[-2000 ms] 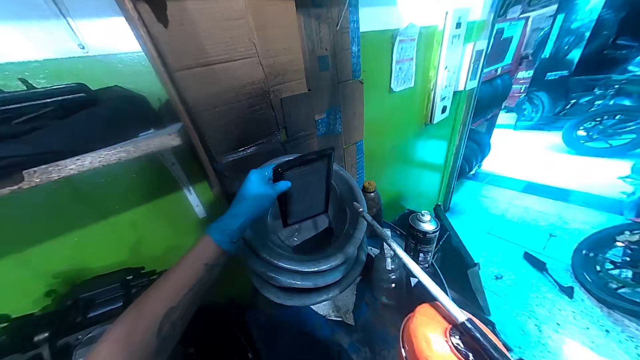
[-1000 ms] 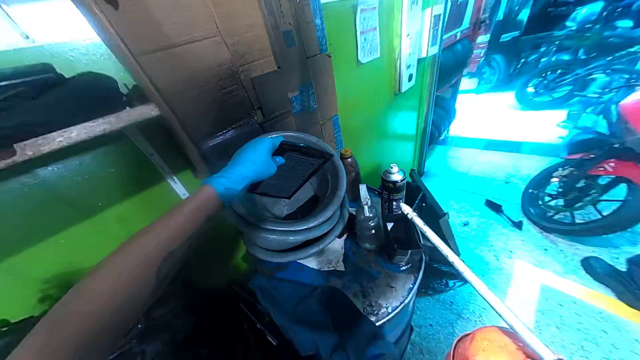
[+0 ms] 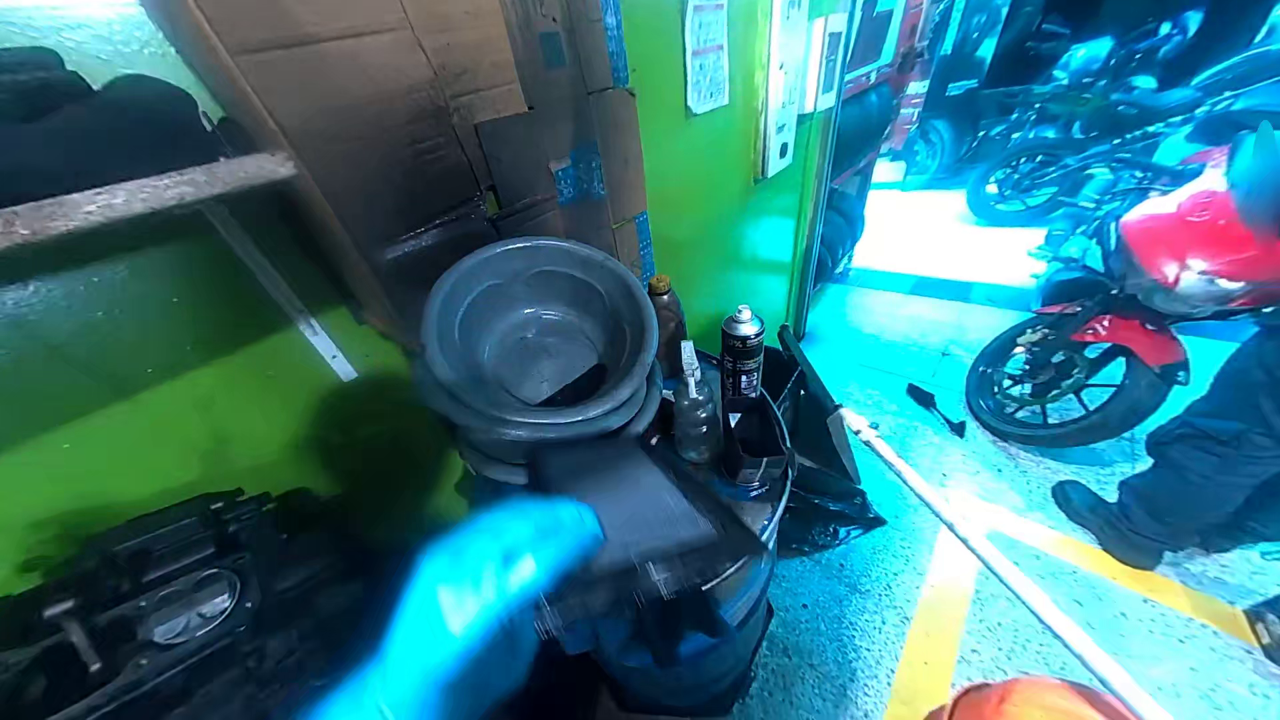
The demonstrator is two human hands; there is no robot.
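My left hand, in a blue glove and blurred by motion, grips a dark rectangular panel, perhaps an air filter, by its left edge. The panel is held in front of a stack of grey plastic basins that stands on a drum. A small dark patch shows inside the top basin. Right of the basins are a clear spray bottle, a black aerosol can and a brown bottle. My right hand is not in view.
A white pole slants above an orange object at lower right. Dark engine parts lie at lower left, under a shelf. A person in dark trousers stands by a red motorcycle. A dark brush-like tool lies on the floor.
My left hand has moved the dark panel out from over the top basin, down toward me. The basin's inside now shows. A person has come into view at the right.
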